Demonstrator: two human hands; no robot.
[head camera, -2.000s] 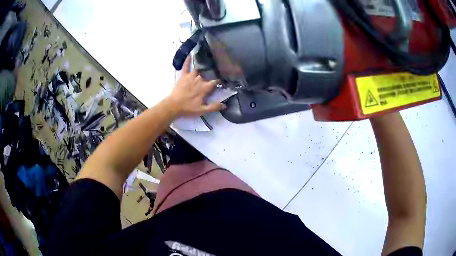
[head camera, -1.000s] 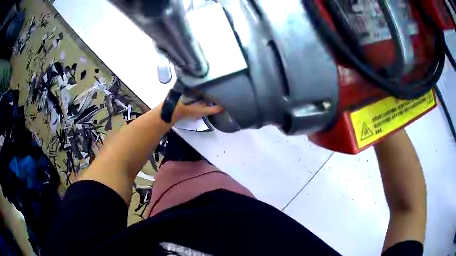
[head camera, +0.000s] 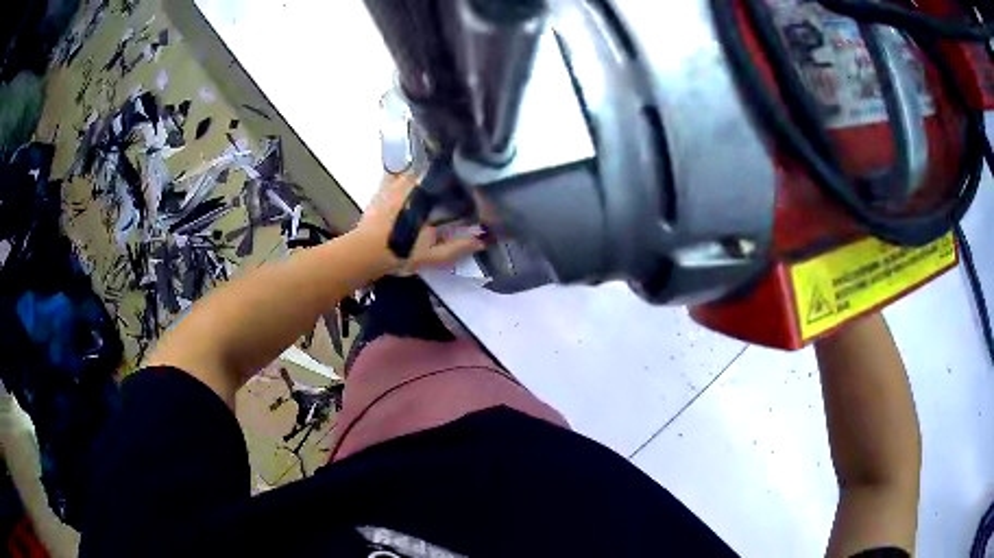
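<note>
The cutting machine's silver ribbed motor (head camera: 654, 153) and red control box (head camera: 752, 319) fill the upper right. Part of the grey base plate (head camera: 518, 273) shows below the motor. My left hand (head camera: 420, 234) is beside the machine's lower left, its fingers reaching right towards the base plate. A black strap-like part and the machine's front hide some of it, so its grip is unclear. My right hand is hidden behind the control box; only the forearm shows below it. The blade is hidden. A small pale rounded piece (head camera: 397, 142) is above my left hand.
The white table (head camera: 643, 381) has a panel seam and dark specks. Its edge runs diagonally on the left, close to my body. The tan floor beyond holds dark and white scraps (head camera: 164, 196) and a dark heap (head camera: 49, 316). A black cable (head camera: 828, 174) loops over the control box.
My left hand's fingers were spread beside the base plate and are now partly behind the machine's front. The motor now covers more of the base plate. The small dark-edged white piece no longer shows.
</note>
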